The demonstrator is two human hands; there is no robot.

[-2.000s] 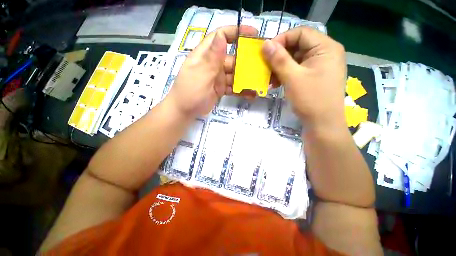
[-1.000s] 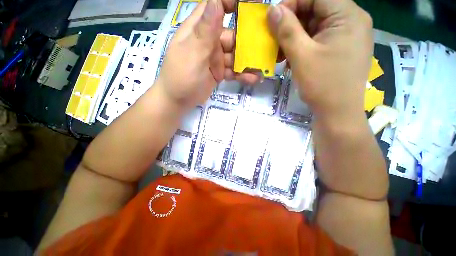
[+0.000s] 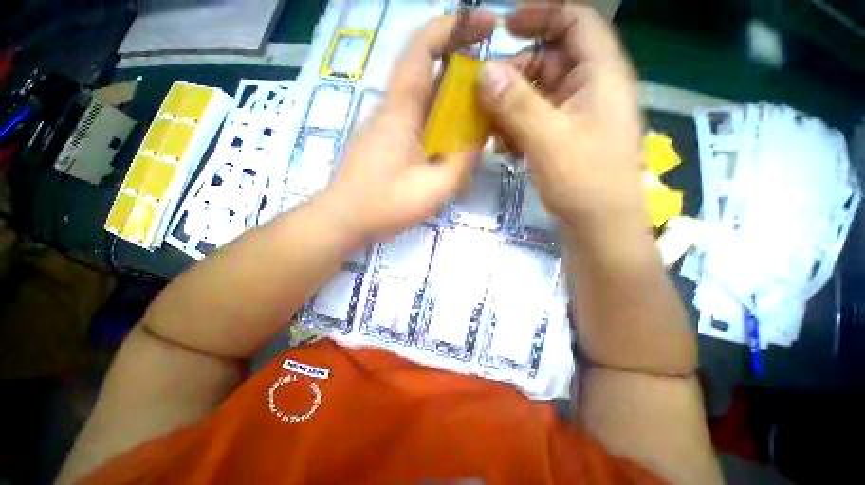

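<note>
A yellow die-cut sticker (image 3: 456, 106) is held above the tray, tilted and slightly blurred. My right hand (image 3: 564, 114) pinches its upper right edge with the thumb. My left hand (image 3: 403, 152) is at its left and lower side, with the palm partly behind it; the exact finger contact is blurred. Whether a frame lies behind the sticker is hidden. The whitish blister tray (image 3: 560, 374) lies below, with rectangular frames in its pockets. One yellow-bordered frame (image 3: 329, 68) sits in an upper left pocket.
A stack of yellow sticker sheets (image 3: 161, 163) and white die-cut sheets (image 3: 220, 189) lie left of the tray. A grey-beige block (image 3: 95, 140) is farther left. Yellow scrap (image 3: 661, 204), white backing sheets (image 3: 773, 204) and a blue pen (image 3: 754, 339) are at right.
The yellow sticker was upright and facing the camera; now it is tilted and looks narrower. Both hands have come down in view from one second ago and remain at the piece.
</note>
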